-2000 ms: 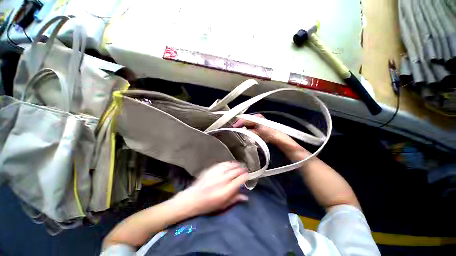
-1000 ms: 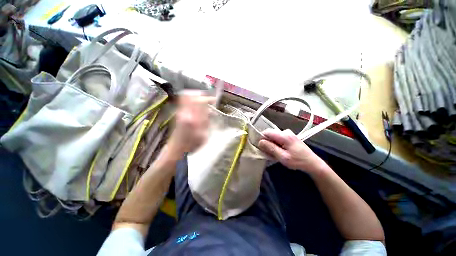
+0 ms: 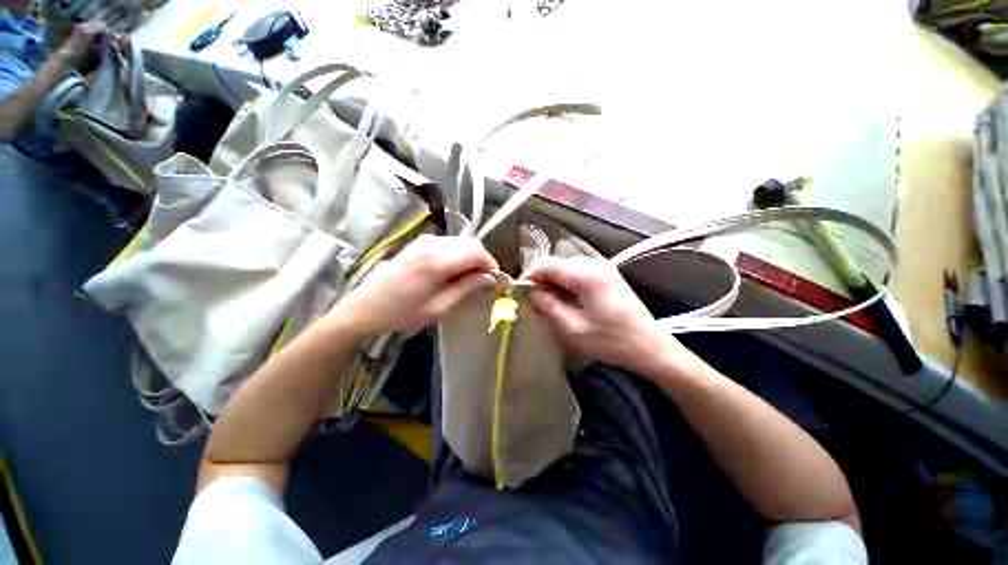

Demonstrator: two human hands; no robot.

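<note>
A beige tote bag [image 3: 470, 381] stands end-on in my lap against the bench edge, a yellow line running down its side seam. A yellow tab [image 3: 503, 313] hangs at the top of that seam. My left hand [image 3: 437, 281] and my right hand [image 3: 580, 300] pinch the bag's top edge on either side of the tab, fingertips close together. The bag's long thin handles [image 3: 738, 234] loop out to the right over the bench edge and also stick up at the left. The fingertips partly hide the edge they hold.
A pile of beige bags [image 3: 238, 265] is at my left. A hammer [image 3: 840, 259] lies on the bench [image 3: 707, 110] near the red strip [image 3: 801, 286]. Stacked bag pieces [image 3: 991, 199] are at the right. Another person's hand [image 3: 85, 41] holds a bag at the far left.
The bag has turned so its yellow-seamed end faces me. My left hand, blurred and raised a second ago, is now at the top edge beside my right. The view has shifted left.
</note>
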